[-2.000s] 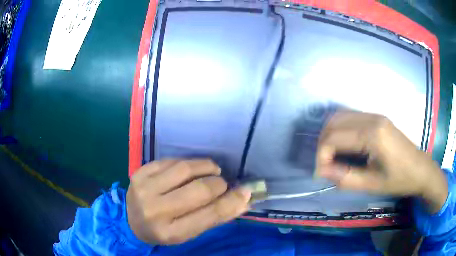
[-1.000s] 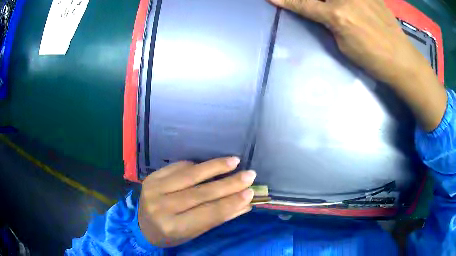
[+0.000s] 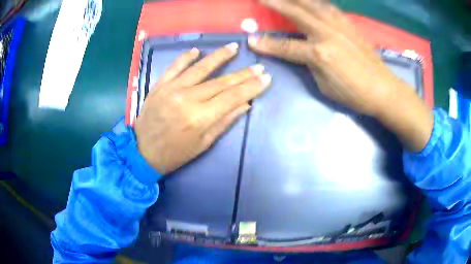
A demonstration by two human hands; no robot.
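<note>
The large dark grey laptop lid back cover (image 3: pixel 304 170) lies face up on a red foam pad (image 3: pixel 196 15). A thin black display cable (image 3: pixel 240 165) runs down its middle. The pale yellow-gold cable connector (image 3: pixel 247 231) lies at the cover's lower edge, with nobody touching it. My left hand (image 3: pixel 199 105) lies on the upper left of the cover, fingertips over the cable's upper part. My right hand (image 3: pixel 335 64) is at the top edge, slightly blurred, thumb near the cable's top end. The fingers hide that end, so I cannot tell whether either hand grips it.
A green worktop (image 3: pixel 98 103) surrounds the pad. A narrow white sheet with dark blue specks (image 3: pixel 64 56) lies at upper left. A blue bin edge (image 3: pixel 11 77) is at far left. Part of a white sheet (image 3: pixel 453 103) shows at the right edge.
My left hand has left the connector at the lower edge and moved up to the cable's upper part. My right hand went from lower right to the top edge. More red pad shows at the top.
</note>
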